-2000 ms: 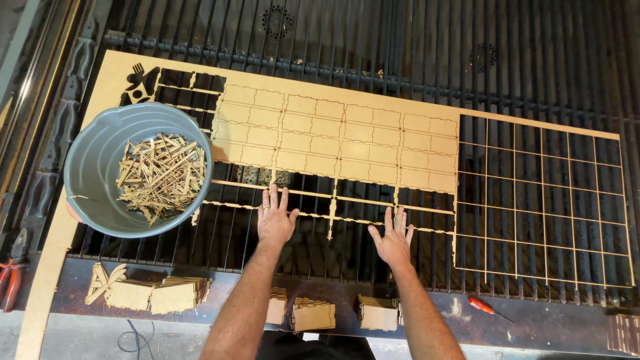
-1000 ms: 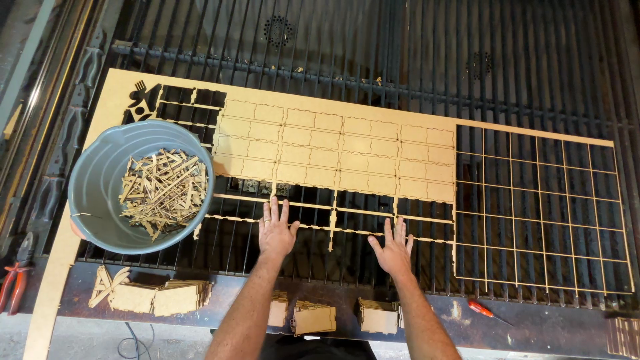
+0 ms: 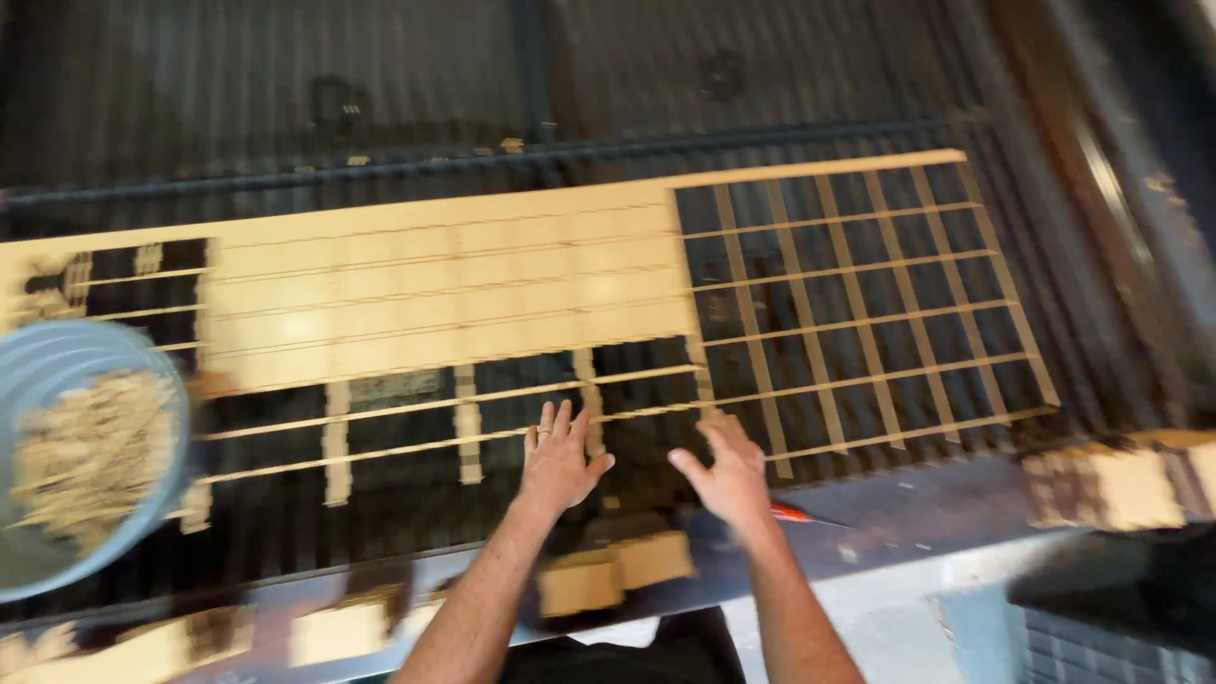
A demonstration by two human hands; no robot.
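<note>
A large laser-cut wooden sheet [image 3: 399, 275] lies on a dark slatted bed. Rows of cut pieces still sit in its middle, and an open lattice of thin strips [image 3: 860, 271] forms its right part. Fingers spread, my left hand [image 3: 560, 461] is over the lower strips and holds nothing. My right hand [image 3: 727, 470], also spread and without anything in it, is near the strips at the lattice's lower left corner. Blur hides whether the fingertips touch the wood. At the left edge, a blue-grey tub [image 3: 171, 446] contains many thin wood scraps [image 3: 95, 446].
Stacks of cut wooden pieces [image 3: 579, 581] stand along the near metal edge, with more stacks [image 3: 1135, 486] at the right. A red-handled tool [image 3: 790, 513] lies beside my right hand. The slatted bed [image 3: 617, 85] extends beyond the sheet.
The view has swung to the right. Against the sheet, both hands have moved right, the right one to the lattice's lower left corner.
</note>
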